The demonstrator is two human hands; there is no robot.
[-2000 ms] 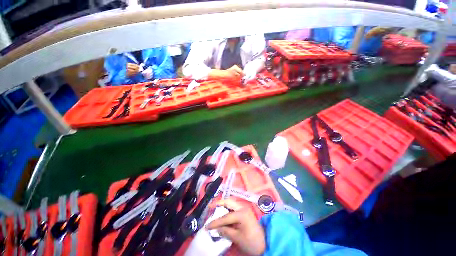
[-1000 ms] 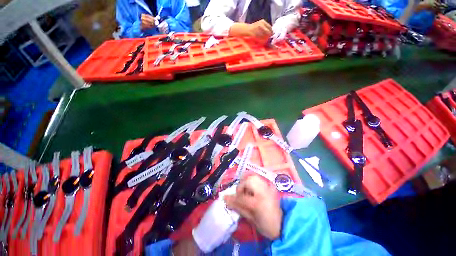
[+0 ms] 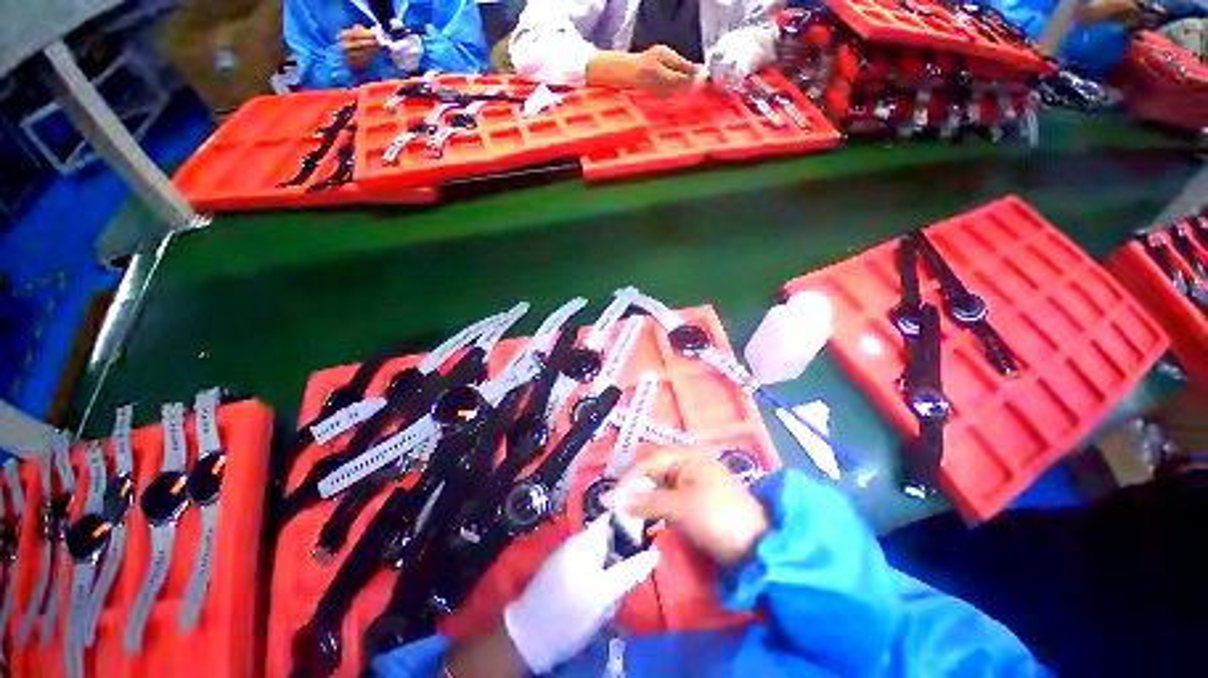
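My left hand [image 3: 578, 599], in a white glove, holds a dark round wristwatch head [image 3: 628, 535] near the front edge of the centre tray [image 3: 682, 593]. My right hand [image 3: 705, 506], bare with a blue sleeve, pinches a small white cloth [image 3: 636, 495] against the top of that watch. The watch's strap is mostly hidden by my hands. Behind and left of my hands, wristwatches with black straps [image 3: 437, 530] and grey straps [image 3: 384, 461] lie mixed across the centre tray.
Grey-strap watches lie in rows on the left tray [image 3: 245, 530]. A white bottle [image 3: 791, 337], a blue stick and white scraps [image 3: 811, 440] lie right of centre. The right tray [image 3: 1047, 331] holds a few black-strap watches. Across the green bench [image 3: 398, 265] are more trays [image 3: 530, 133] and people's hands.
My gloved left hand has come up from below with the watch head now visible between my hands. My right hand has moved slightly right and up. The camera view has tilted down since the oldest frame.
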